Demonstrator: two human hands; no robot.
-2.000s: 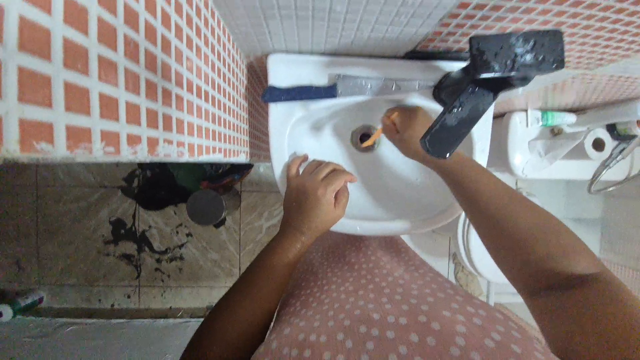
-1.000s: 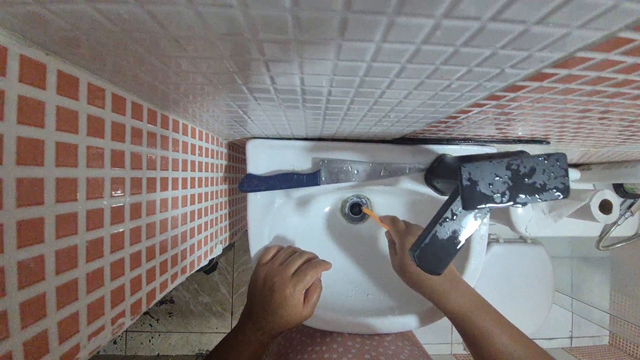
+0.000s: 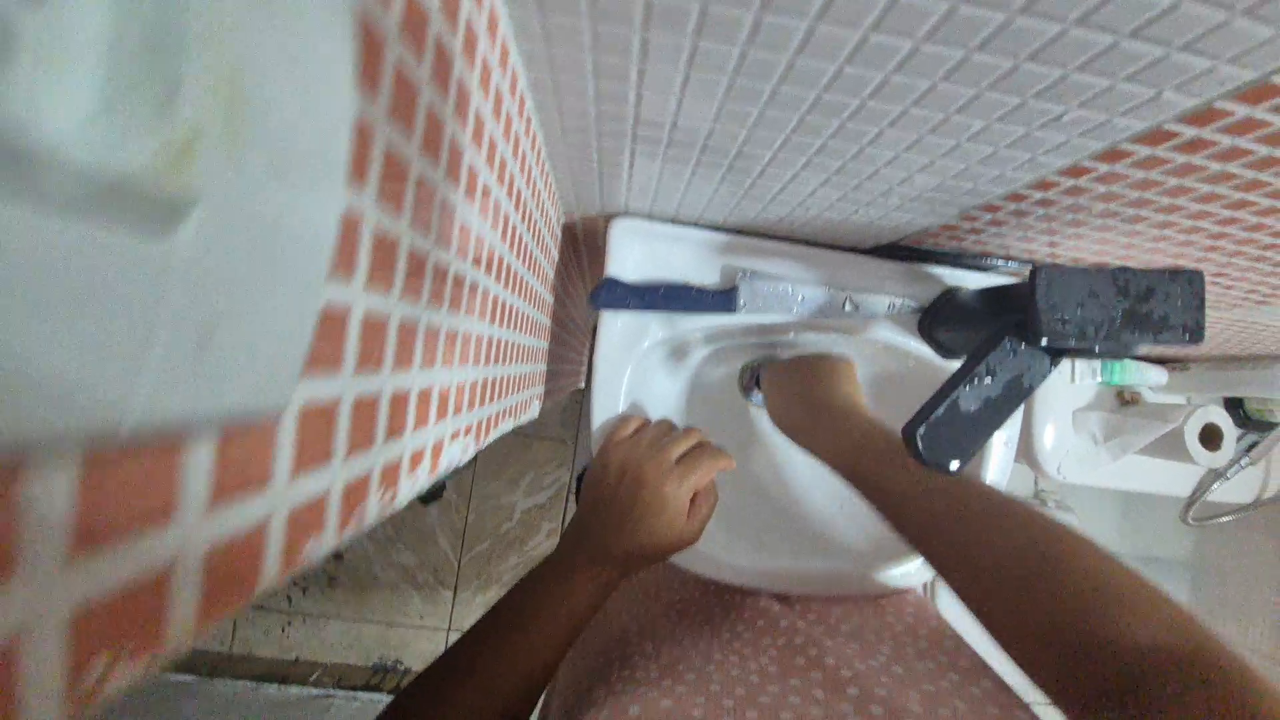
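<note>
My right hand (image 3: 808, 395) reaches down into the white washbasin (image 3: 800, 530), right beside the metal drain (image 3: 751, 383). Its fingers point downward and are hidden, so what it holds cannot be seen. Over the basin's left rim rests my left hand (image 3: 650, 490), fingers loosely curled, with nothing seen in it. Behind both hands, a wet knife with a blue handle (image 3: 665, 297) and a broad metal blade (image 3: 800, 296) lies along the back ledge. The black tap (image 3: 980, 405), wet with drops, stands at the basin's right rear, above my right forearm.
Orange and white tiled wall (image 3: 440, 200) runs close along the left. At the right are a toilet paper roll (image 3: 1210, 436), a green and white tube (image 3: 1132, 373) and a flexible metal hose (image 3: 1215, 512). A blurred pale object (image 3: 170, 220) fills the upper left.
My right hand has moved to the drain, its fingers now out of sight. The thin orange item it held earlier is no longer visible. My left hand stays by the left rim.
</note>
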